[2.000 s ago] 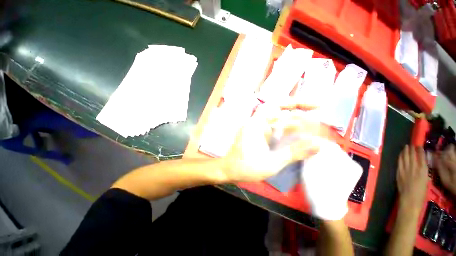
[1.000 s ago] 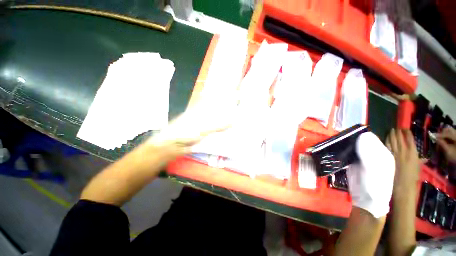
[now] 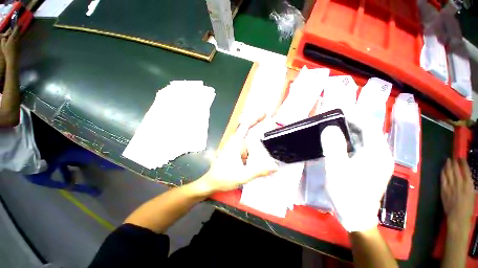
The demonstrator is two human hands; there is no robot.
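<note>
My right hand (image 3: 361,175), in a white glove, holds a glossy black phone unit (image 3: 301,142) tilted above the red tray (image 3: 385,242). A pale line runs along the unit's upper edge. My bare left hand (image 3: 233,162) is just left of the unit, fingers spread; glare hides whether it holds a white sleeve. A white sleeve (image 3: 270,196) lies below it. Bagged units (image 3: 405,133) lie along the tray's back row. A black unit (image 3: 394,203) lies in the right front pocket. A fanned stack of white sleeves (image 3: 175,123) lies on the green bench.
Stacked red trays (image 3: 340,36) stand behind, with bagged units on their right. A metal post (image 3: 221,23) and crumpled clear plastic (image 3: 287,21) are at the back. Another person's hand (image 3: 457,191) is at the right edge; another person's arm (image 3: 10,78) is far left.
My right hand has brought the black unit left and up, close to my left hand. My left hand has turned, with its fingers raised. The camera view has shifted, showing more bench at left.
</note>
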